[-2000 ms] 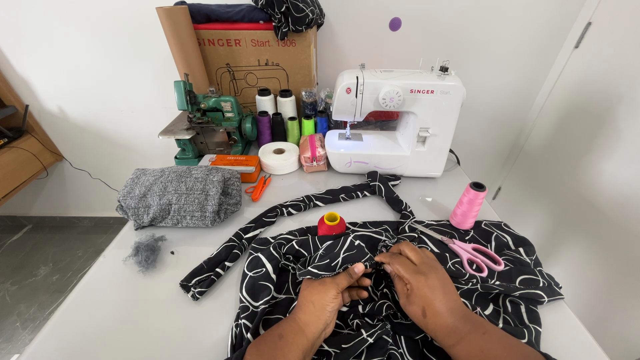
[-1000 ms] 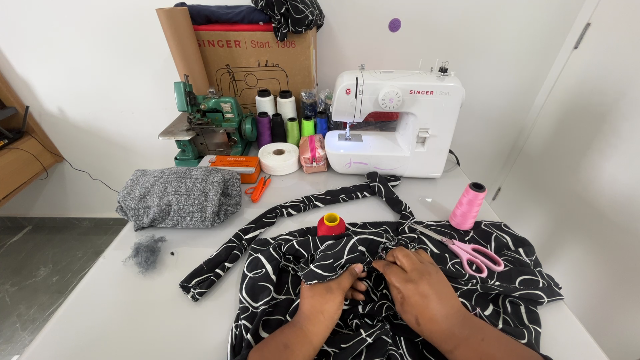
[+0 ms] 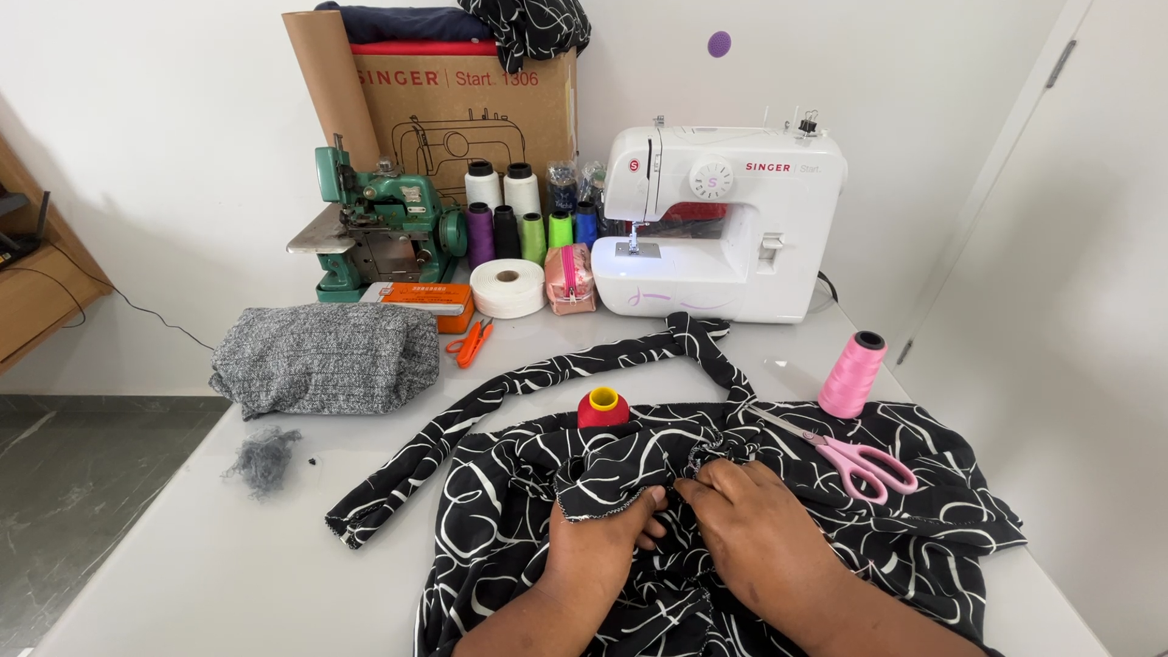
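Note:
Black fabric with white curved lines lies bunched across the near part of the table. My left hand grips a gathered part of it, and a flap with a stitched edge drapes over the fingers. Close by on the right, my right hand pinches the same fabric, its fingertips partly hidden in the folds. A red thread cone with a yellow top stands just beyond the hands. Pink-handled scissors rest on the cloth to the right, near a pink thread cone. A long fabric tie stretches behind.
At the back stand a white Singer sewing machine with its lamp lit, a green overlock machine, thread cones and a cardboard box. Folded grey fabric, orange thread snips and a grey fibre clump lie left.
The fabric flap now hangs over my left hand, whose fingers were more exposed two seconds ago. Both hands have stayed close together on the cloth.

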